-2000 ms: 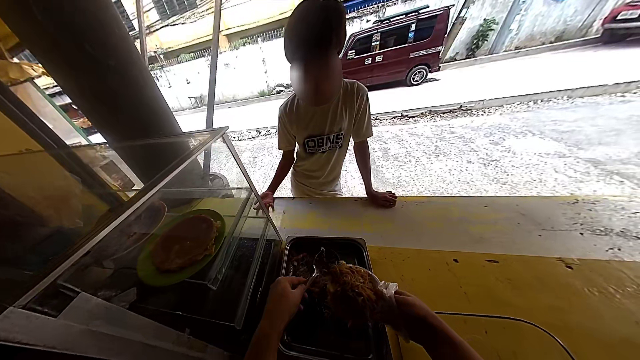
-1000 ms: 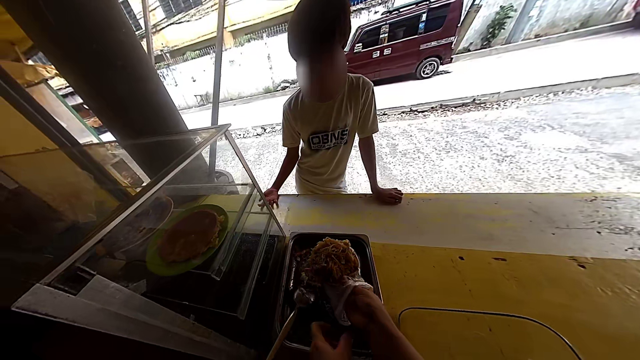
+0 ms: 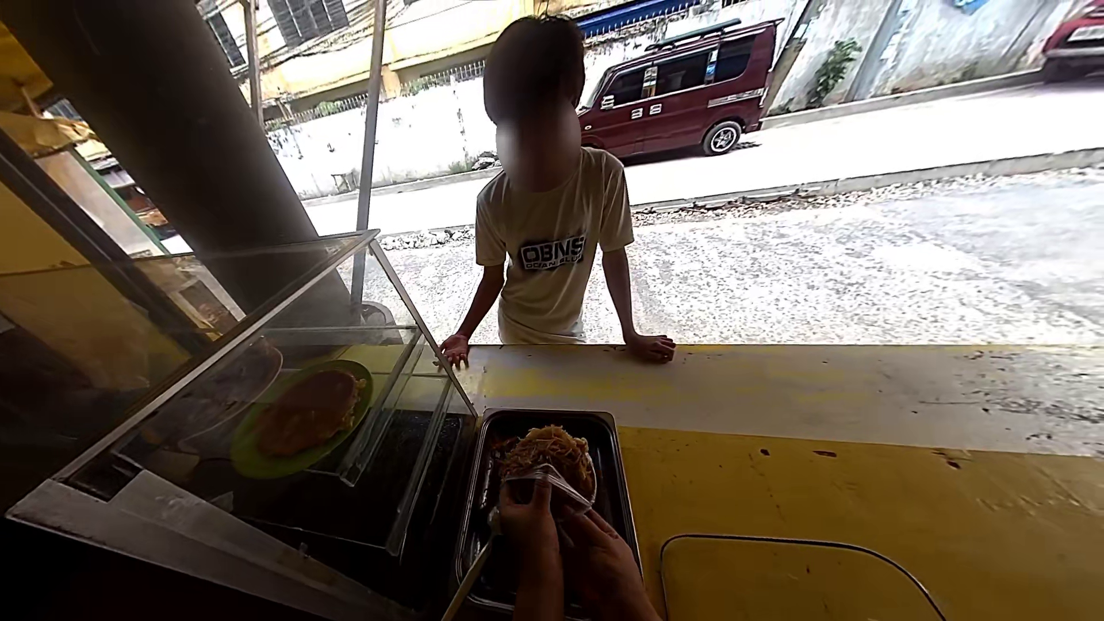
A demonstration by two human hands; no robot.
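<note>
Both my hands are over a dark metal tray, gripping a clear plastic bag (image 3: 552,476). My left hand (image 3: 530,526) pinches the bag's near left edge between thumb and fingers. Just to the right, my right hand (image 3: 604,556) has hold of its lower right side. Beyond my fingertips lies a heap of noodle-like food (image 3: 556,453); whether it is inside the bag or behind it, I cannot tell. A utensil with a long pale handle (image 3: 470,576) leans in the tray's left side, its head partly hidden by my left hand.
The metal tray (image 3: 623,509) stands on a yellow counter (image 3: 828,492). At left is a glass display case (image 3: 401,310) with a flat food on a green plate (image 3: 246,448). Across the counter a person (image 3: 552,250) rests both hands on its far edge. A red van (image 3: 681,95) stands behind.
My left hand has moved up to the bag's near edge, beside my right hand. Two seconds ago my hands were apart on either side of the food. The utensil's handle now leans at the tray's left.
</note>
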